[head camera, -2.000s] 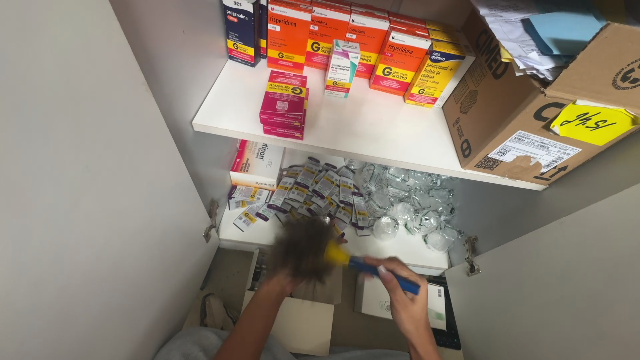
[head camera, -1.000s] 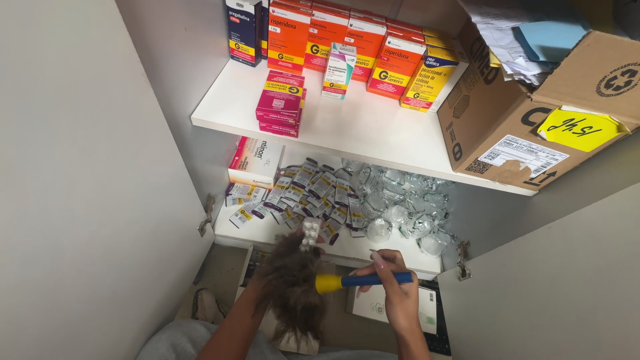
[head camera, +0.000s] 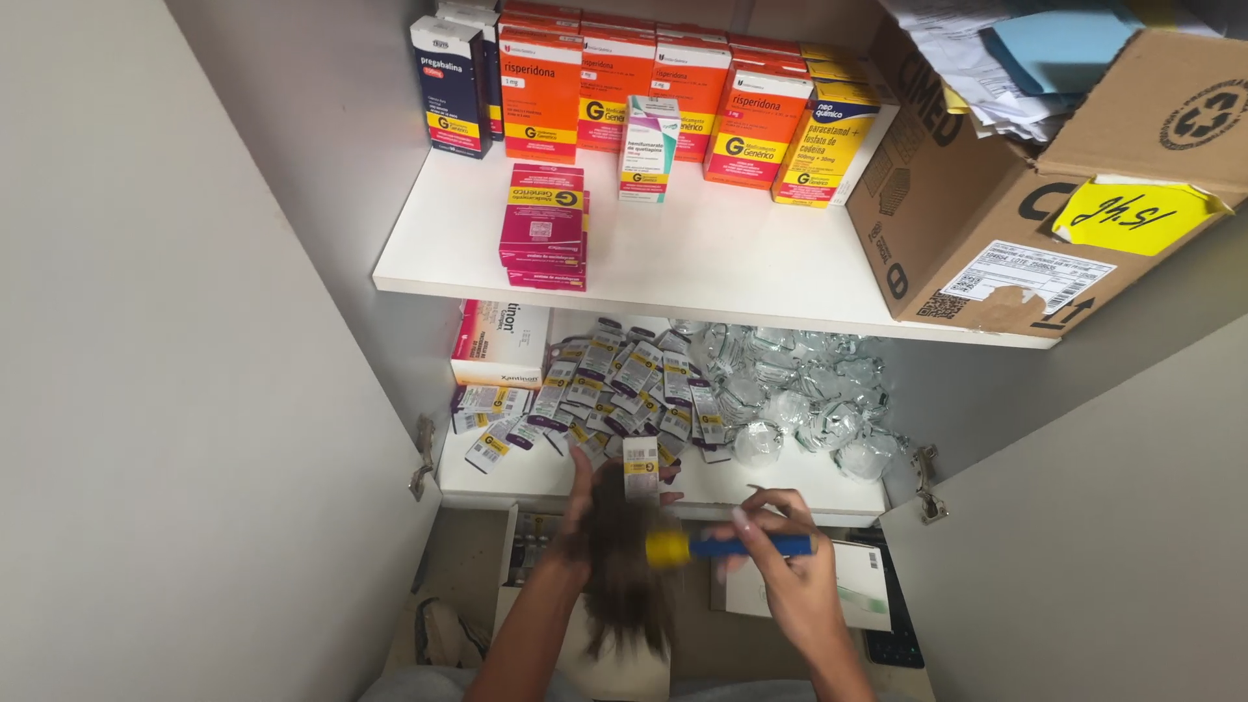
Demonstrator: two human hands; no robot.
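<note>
My right hand (head camera: 795, 561) holds the blue handle (head camera: 751, 546) of a duster with a yellow collar and a blurred brown, feather-like head (head camera: 624, 561). The head covers much of my left hand (head camera: 577, 512). Beyond it, a small white and yellow carton (head camera: 641, 468) stands up between my left thumb and fingertips. Just past this hand, many similar small cartons (head camera: 634, 370) lie in a loose heap on the lower shelf (head camera: 780, 495). To their right are clear wrapped items (head camera: 799, 405). At the heap's left stands a larger white and red box (head camera: 502, 341).
Above, a white shelf (head camera: 721, 263) bears orange medicine boxes (head camera: 541, 93), a magenta stack (head camera: 543, 224) and a cardboard box (head camera: 975, 224) of papers. Cabinet doors (head camera: 263, 390) with metal hinges (head camera: 421, 458) flank both sides. Below lies a white flat box (head camera: 848, 585).
A small carton now shows upright at my left fingertips, where a white bumpy item showed one second ago. The duster head is lower than two seconds ago.
</note>
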